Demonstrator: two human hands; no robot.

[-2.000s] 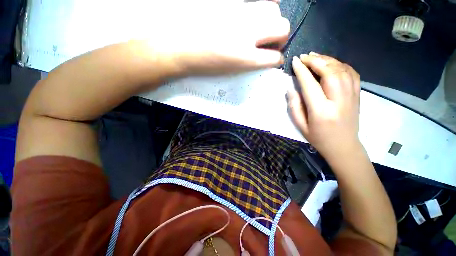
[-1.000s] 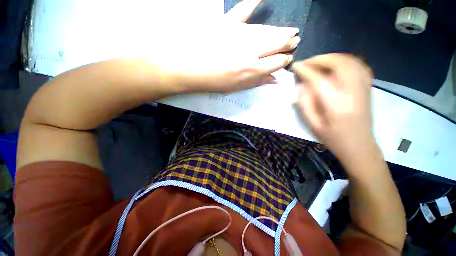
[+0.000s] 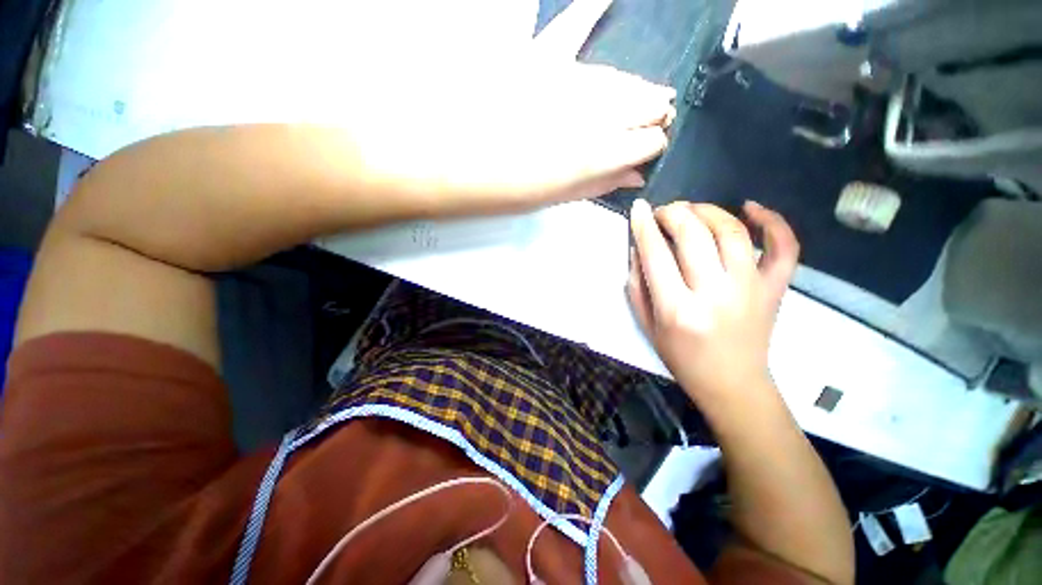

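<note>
A black cloth panel (image 3: 754,160) lies flat on the white machine table, its near edge at my fingers. My left hand (image 3: 583,131) lies on the cloth's left part, washed out by glare, its fingertips pressed together near the panel's edge. My right hand (image 3: 708,274) rests at the near edge of the cloth, fingers bent; whether it pinches the cloth is hidden. The cream ribbed knob (image 3: 868,207) and a bent pale metal rod (image 3: 900,128) of the sewing machine are above the cloth at the right.
The white table (image 3: 903,394) runs down to the right, with a small dark rectangle on it. The machine head (image 3: 788,29) is at the top right. White tags (image 3: 895,527) hang below the table, and green cloth (image 3: 1000,553) is at the bottom right corner.
The view has shifted, showing more of the machine head. My right hand has stopped its blurred motion and rests at the cloth's near edge, thumb spread. My left hand stays on the cloth.
</note>
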